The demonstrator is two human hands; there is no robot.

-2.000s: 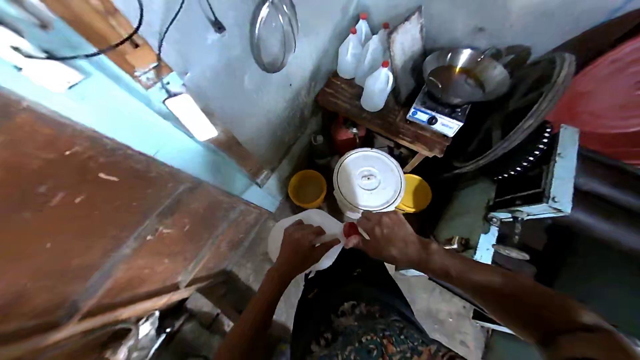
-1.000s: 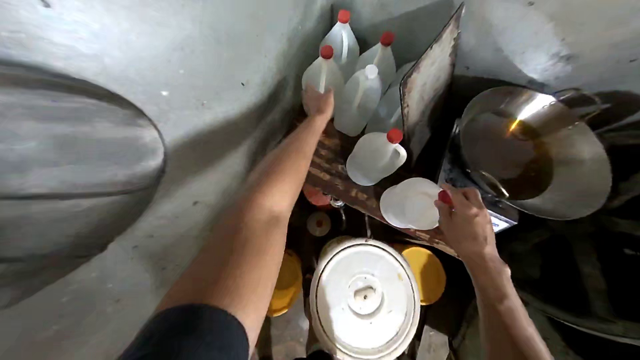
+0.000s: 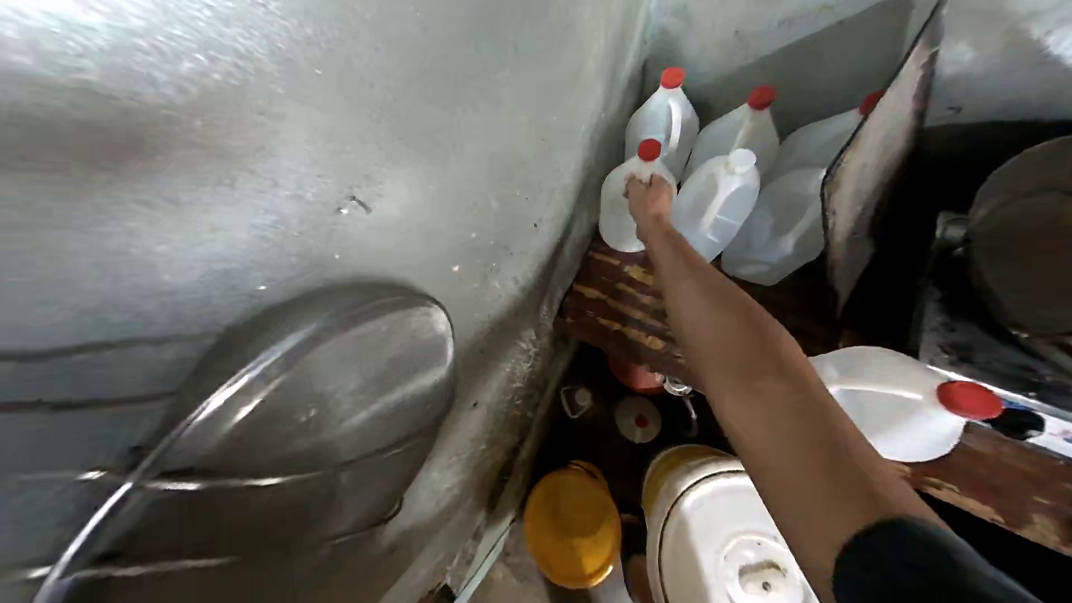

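My left hand [image 3: 651, 203] reaches in from the lower right and grips a translucent plastic jug [image 3: 620, 209] near its neck, below the red cap. This jug stands at the left end of a worn wooden bench [image 3: 620, 297]. Behind it is another red-capped jug [image 3: 662, 121]; beside it is a white-capped jug [image 3: 716, 205]. More translucent jugs [image 3: 779, 222] stand to the right, partly behind an upright board [image 3: 879, 159]. Nearer, a red-capped jug [image 3: 888, 402] is at the bench's front, partly hidden by my forearm. My right hand is not in view.
A pan [image 3: 1026, 243] sits at the right edge. Below the bench are a yellow container [image 3: 574, 528], a white lidded bucket [image 3: 712, 544] and a red object [image 3: 636, 373]. A large round metal vessel or lid [image 3: 360, 402] is against the grey wall at left.
The view has swung left. A second ago my right hand was at a red-capped jug; it has left the view. My left hand was at a red-capped jug then too.
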